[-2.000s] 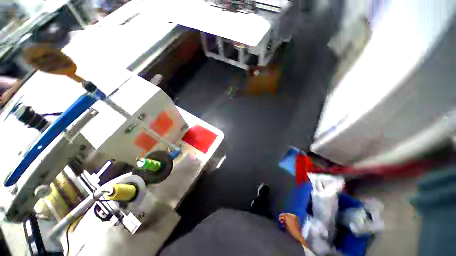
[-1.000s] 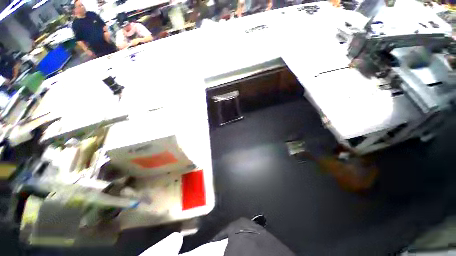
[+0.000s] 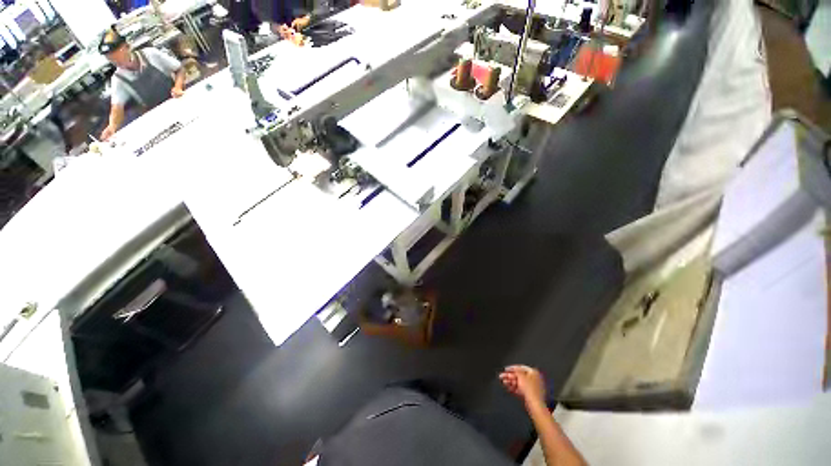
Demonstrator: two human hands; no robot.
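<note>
My right hand [image 3: 524,380] is at the lower middle right, over the dark floor, with its fingers curled in. I see nothing in it. My left hand is not in view; only a bit of white, perhaps a sleeve, shows at the bottom edge. A long white table [image 3: 292,246] lies in front on the left. A sewing machine [image 3: 319,136] with a long arm stands on it. An orange-brown box [image 3: 401,317] with unclear contents sits on the floor by the table.
A walkway [image 3: 547,237] runs ahead. On the right are a worn beige board [image 3: 651,319], white panels [image 3: 774,237] and hanging pale cloth [image 3: 715,118]. A person [image 3: 137,77] in a cap works across the table; another person's hand [image 3: 296,27] shows behind the machine.
The view has moved forward and turned along the walkway. The red-marked machine table at the left is gone from view. My right hand, out of view one second ago, shows again.
</note>
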